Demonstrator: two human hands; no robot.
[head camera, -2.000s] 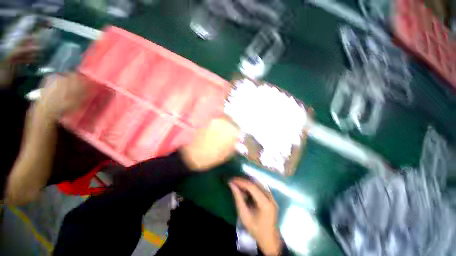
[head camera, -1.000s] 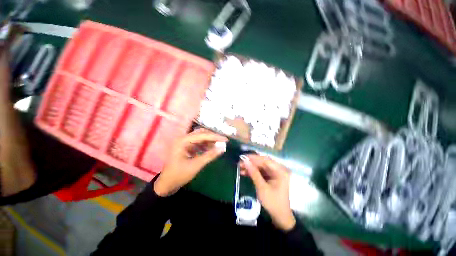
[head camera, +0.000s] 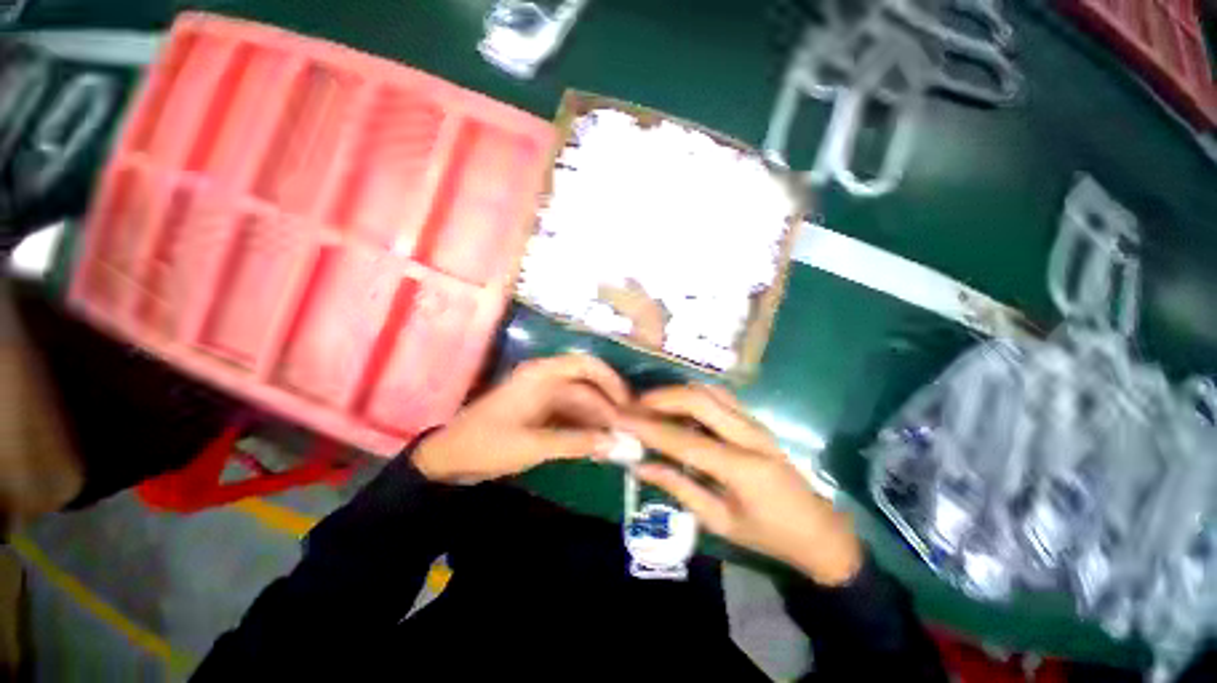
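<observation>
My left hand (head camera: 527, 424) and my right hand (head camera: 747, 474) meet just over the bench's near edge. A loop-shaped plastic frame (head camera: 659, 536) hangs below my right hand, its wider end with the blue-and-white print down; its upper end is hidden by my fingers. A small white piece (head camera: 619, 447) shows at my left fingertips, against the frame's upper part. The open carton (head camera: 757, 340) heaped with white pieces (head camera: 667, 227) stands just beyond my hands. The salmon-red compartment tray (head camera: 247, 380) lies left of the carton, against it.
A pile of frames (head camera: 1054, 467) lies at the right. Loose frames (head camera: 854, 127) lie on the belt beyond the pale edge strip (head camera: 908, 274). Another red tray (head camera: 1161, 47) is at the top right. Another person's arm (head camera: 30, 414) is blurred at the left edge, near a red stool (head camera: 220, 478).
My hands have come together at the frame's upper end, and my left hand has brought the white piece to it. The view has shifted, so the tray and carton appear higher and slightly left.
</observation>
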